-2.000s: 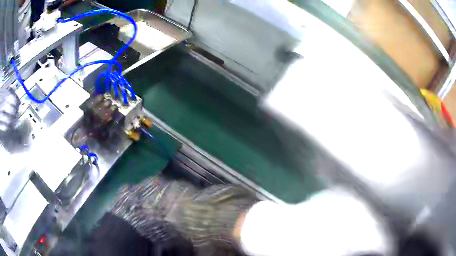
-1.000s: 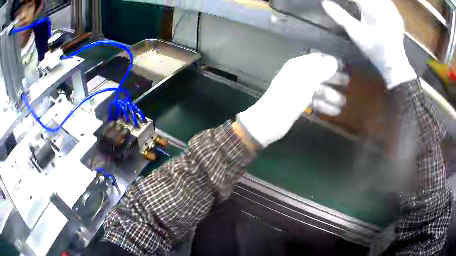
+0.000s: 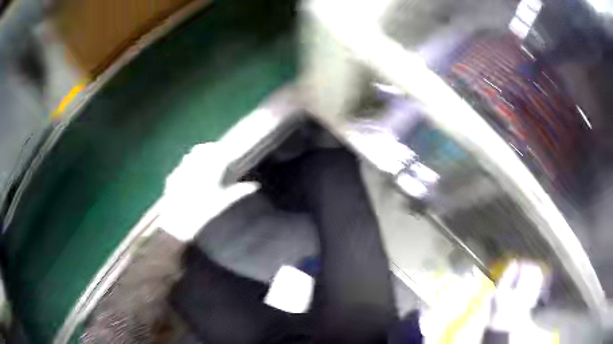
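The picture is strongly blurred. My left hand (image 3: 191, 191), in a white glove, is left of the middle. Its fingers and thumb lie around the near left end of a dark, grey-edged object (image 3: 265, 148), which looks like a tray and is tilted in the picture. What is in it cannot be told. My right hand cannot be made out in the picture.
The green conveyor belt (image 3: 134, 154) with its pale rail curves along the left. A brown surface (image 3: 114, 30) is at the upper left. A curved white frame (image 3: 470, 121) crosses the right side, with blurred equipment around it. My dark clothing fills the lower middle.
The view has swung away from the blue-tubed fixture. My left hand now has the dark object between its fingers and thumb. My right hand has left the picture.
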